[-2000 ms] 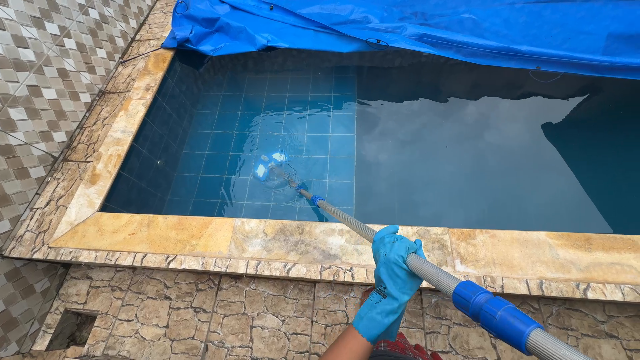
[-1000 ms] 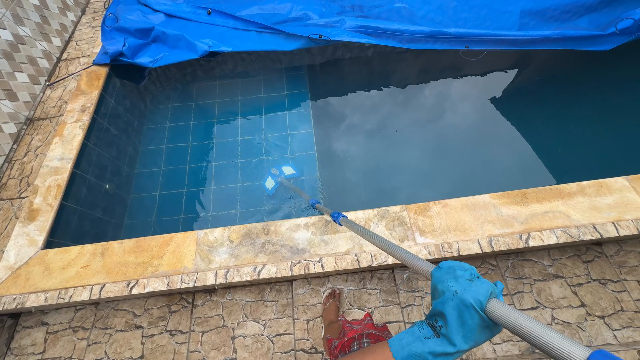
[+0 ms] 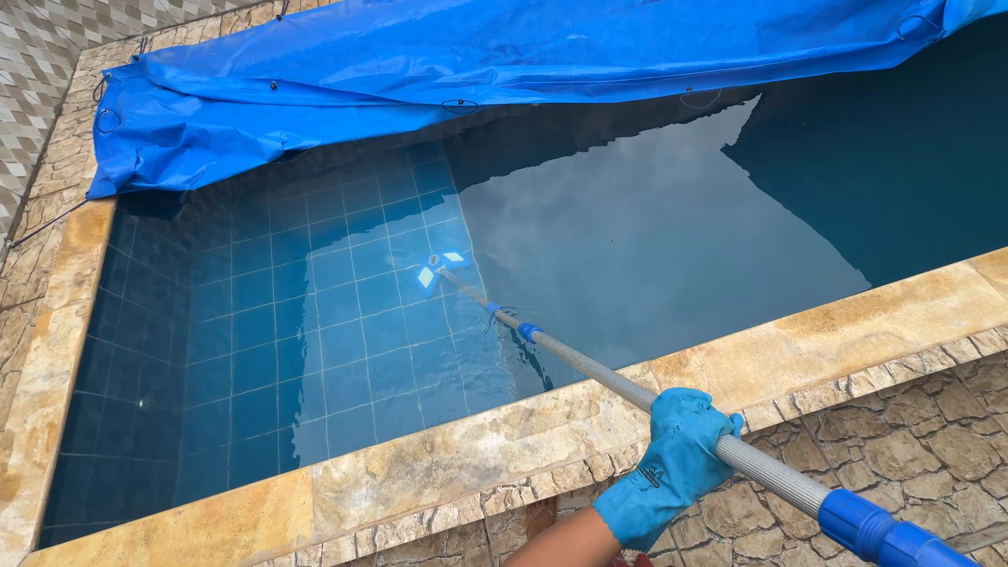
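Observation:
My left hand [image 3: 681, 465], in a light blue rubber glove, is closed around a ribbed grey telescopic pole [image 3: 594, 370]. A blue locking collar [image 3: 866, 524] sits on the pole to the lower right of the hand. The pole slants over the stone coping into the pool, with two smaller blue collars near the waterline. At its far end a blue pool cleaning head [image 3: 441, 269] with white diamond-shaped patches is under water, over the blue-tiled shallow section [image 3: 346, 315], close to that section's right edge. My right hand is out of view.
A blue tarpaulin cover [image 3: 394, 71] with cord loops lies across the pool's far side. Yellowish stone coping [image 3: 472, 457] borders the water, with stone-patterned paving [image 3: 906, 441] on the near side. A patterned tiled wall [image 3: 31, 102] stands at the left. Part of a foot [image 3: 541, 516] shows below the coping.
The cleaning head has moved away from the near coping and closer to the right edge of the shallow section. My left hand stays closed on the pole. The view has shifted and tilted.

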